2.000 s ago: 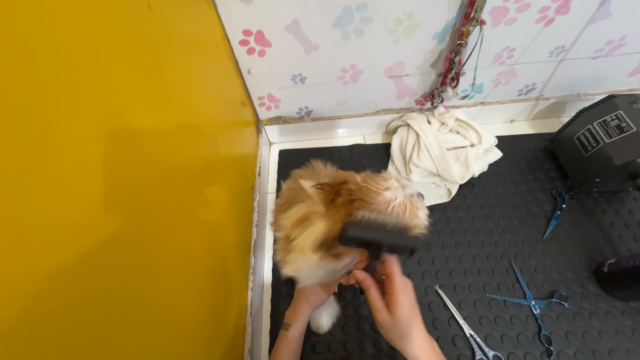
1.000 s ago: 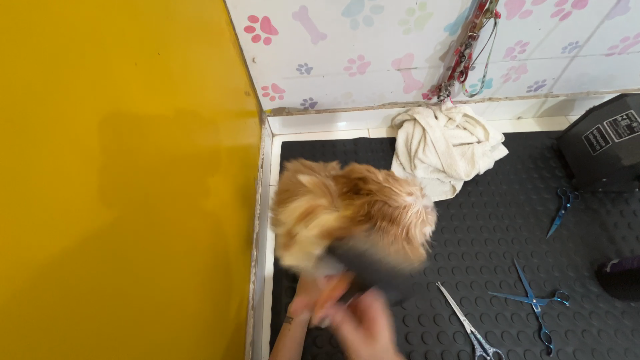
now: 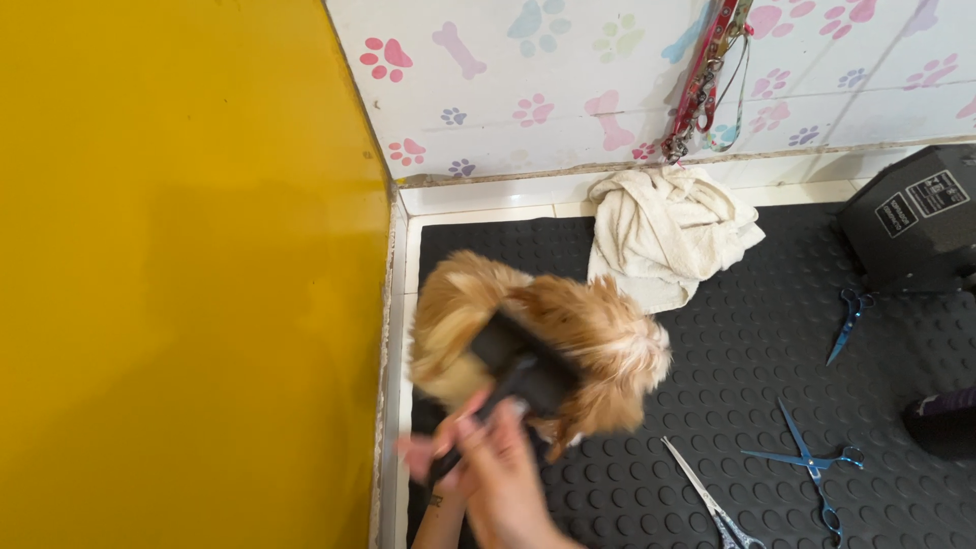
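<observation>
A small tan and white long-haired dog [image 3: 602, 335] is on the black studded rubber mat [image 3: 633, 488], its head toward the right. My right hand [image 3: 503, 473] is closed on the handle of a black slicker brush [image 3: 526, 362], whose head overlaps the dog's side from this view; motion blurs it. My left hand [image 3: 438, 457] lies below and left of the brush, beside the dog, partly hidden behind my right hand and the handle. Whether it holds any of the dog's coat cannot be seen.
A cream towel [image 3: 663, 229] lies crumpled behind the dog. To the right are blue scissors [image 3: 814, 462], smaller blue scissors [image 3: 848, 324], silver scissors [image 3: 709, 499], a dark machine housing [image 3: 915, 221] and a dark cylindrical object [image 3: 942, 423]. Leashes [image 3: 701, 84] hang at the wall; a yellow panel [image 3: 191, 267] borders the left.
The brush has moved left from near the dog's head, and its head is now tilted. The dog's head is turned a little further down and right. The scissors and towel stay put.
</observation>
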